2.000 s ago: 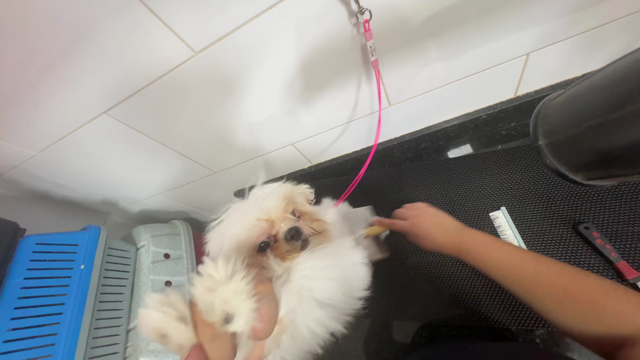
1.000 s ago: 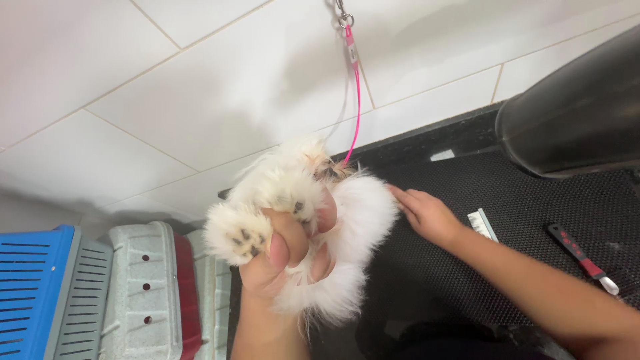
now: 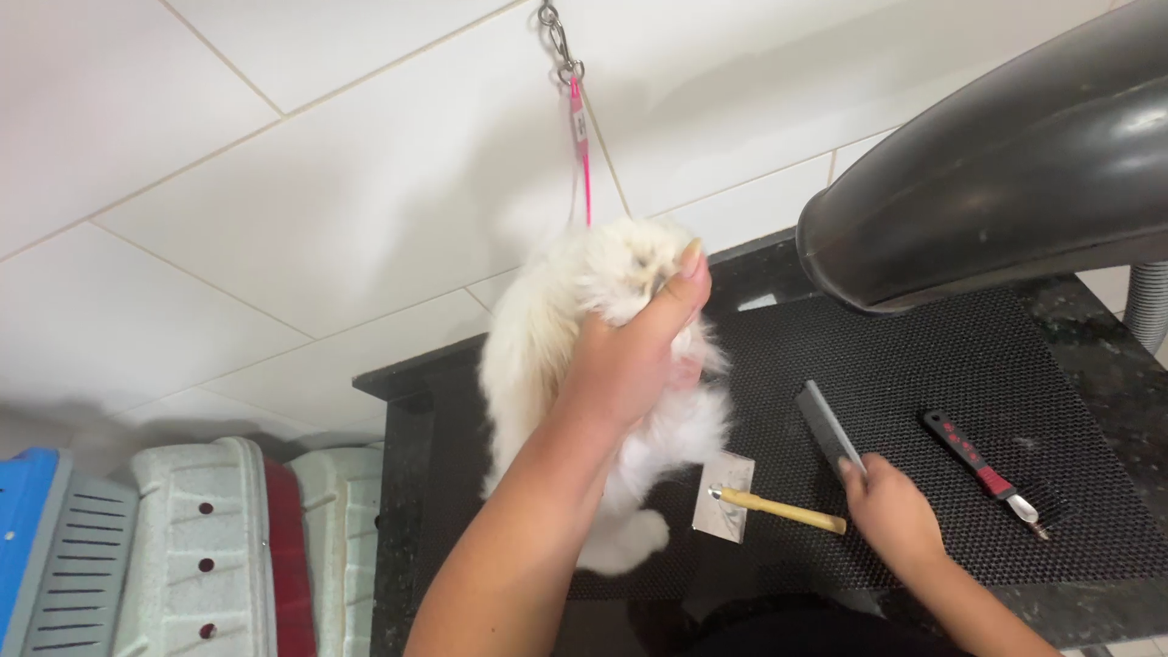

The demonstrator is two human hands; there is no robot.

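Observation:
A fluffy white dog (image 3: 529,356) is upright on the black ribbed mat (image 3: 985,365). Around its muzzle my left hand (image 3: 639,338) is closed, thumb at the front of the face; most of the face is hidden. My right hand (image 3: 894,516) grips one end of a metal grooming comb (image 3: 829,424) over the mat. Between that hand and the dog lies a slicker brush (image 3: 789,511) with a wooden handle and a metal pad. A grooming tool with a black and red handle (image 3: 967,452) rests to the right of the comb. A pink grooming loop (image 3: 586,173) runs up from the dog.
A metal clip (image 3: 559,41) holds the loop by the white tiled wall (image 3: 365,210). The large black dryer nozzle (image 3: 985,173) reaches in from the upper right. Pet carriers (image 3: 196,547), grey, red and blue, stand left of the dark stone table (image 3: 392,511).
My left hand has gone from the paws to the muzzle, and the dog is now upright. The slicker brush lies on the mat, and my right hand has taken hold of the comb.

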